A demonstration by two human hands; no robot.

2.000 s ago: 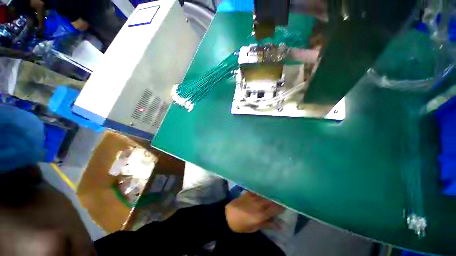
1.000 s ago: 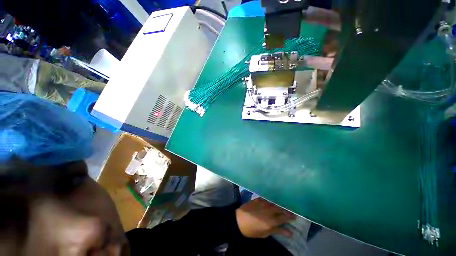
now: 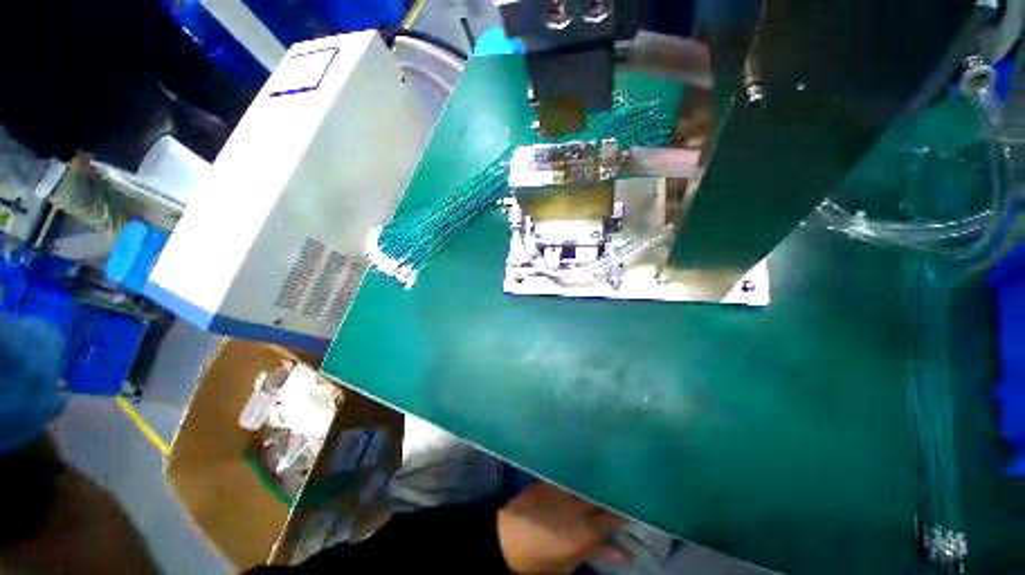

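A metal fixture [image 3: 562, 185] with a brass block stands on a flat silver plate [image 3: 641, 290] on the green mat. The dark press head [image 3: 571, 84] is above it, apart from it. A fanned bundle of green wires [image 3: 450, 213] with whitish ends lies behind and left of the fixture. A second bundle of green wires [image 3: 935, 416] lies at the right, its silvery ends towards the bottom. Neither of my hands can be made out as mine. A bare hand [image 3: 556, 528] in a dark sleeve, partly hidden by the bench edge, appears to belong to the person at the left.
A white control cabinet [image 3: 287, 180] stands left of the mat. An open cardboard box [image 3: 208, 449] holds white scrap below it. A person's blue cap [image 3: 28, 376] is at the left edge. Clear tubing [image 3: 899, 230] loops right of the dark upright [image 3: 787, 135]. Blue plastic is at the right edge.
The view has shifted and turned; the person's face and cap now show less, at the left edge. The hand stays low by the bench edge. The fixture and wire bundles have not visibly moved.
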